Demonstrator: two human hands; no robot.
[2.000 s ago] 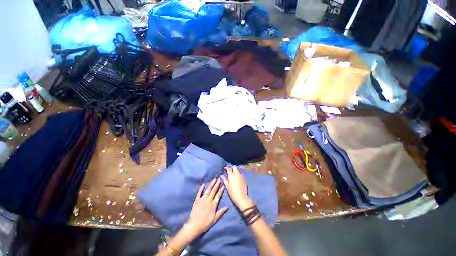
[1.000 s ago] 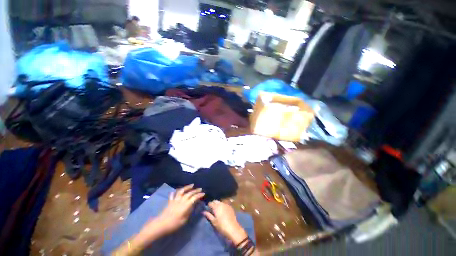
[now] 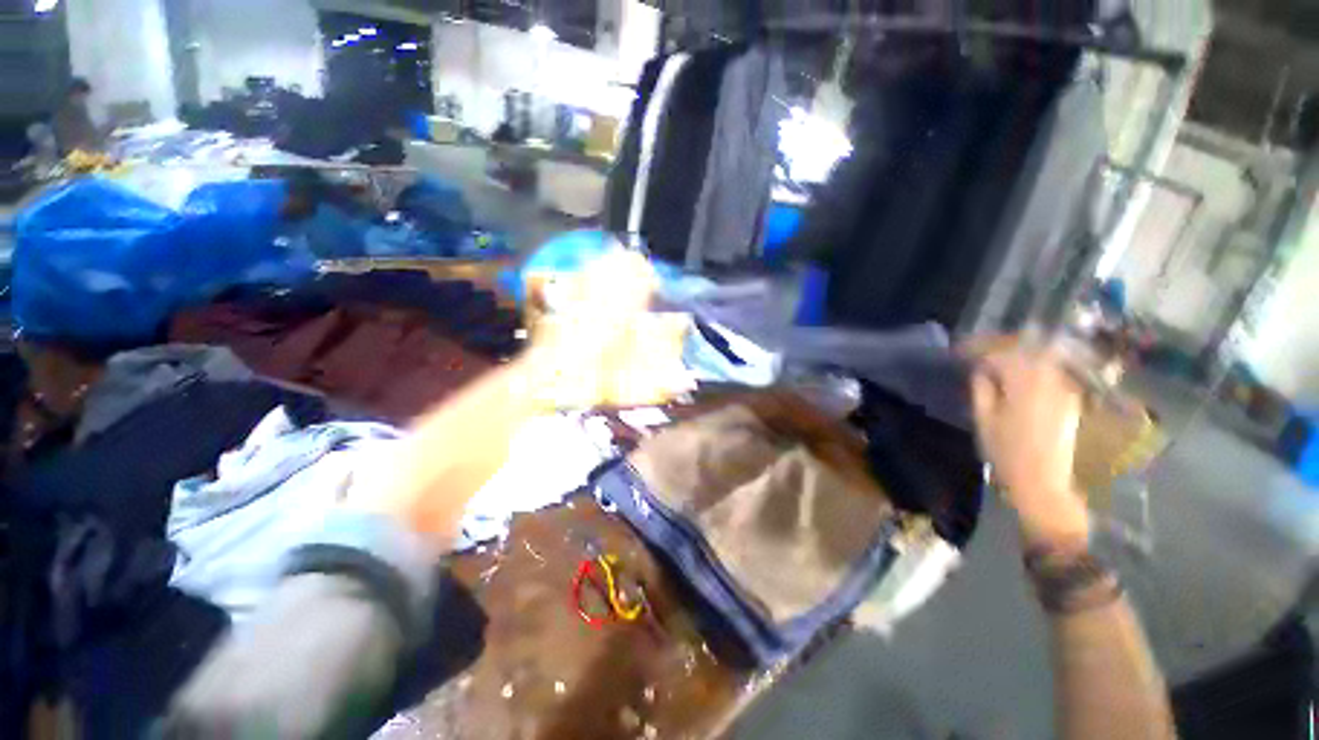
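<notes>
A grey-blue garment (image 3: 882,347) is held up above the table's right side, stretched out and blurred. My right hand (image 3: 1024,412) is raised at the right and grips its right end. My left hand (image 3: 600,325) reaches far forward over the box area; it is blurred and washed out, so its fingers and grip do not show clearly. The garment's left end runs towards it. Below lies the folded stack with a tan piece (image 3: 767,506) on top. Snips with red and yellow handles (image 3: 608,590) lie left of the stack.
A pale shirt or cloth (image 3: 261,499) and dark garments (image 3: 159,434) lie at the left. Maroon garments (image 3: 347,354) and a blue plastic bag (image 3: 145,260) are behind. Dark clothes hang on a rack (image 3: 926,188) at the back. A distant person (image 3: 75,116) is at far left.
The view has swung right. The grey-blue garment has left the tabletop and is up in the air. My hands have moved from close together to wide apart.
</notes>
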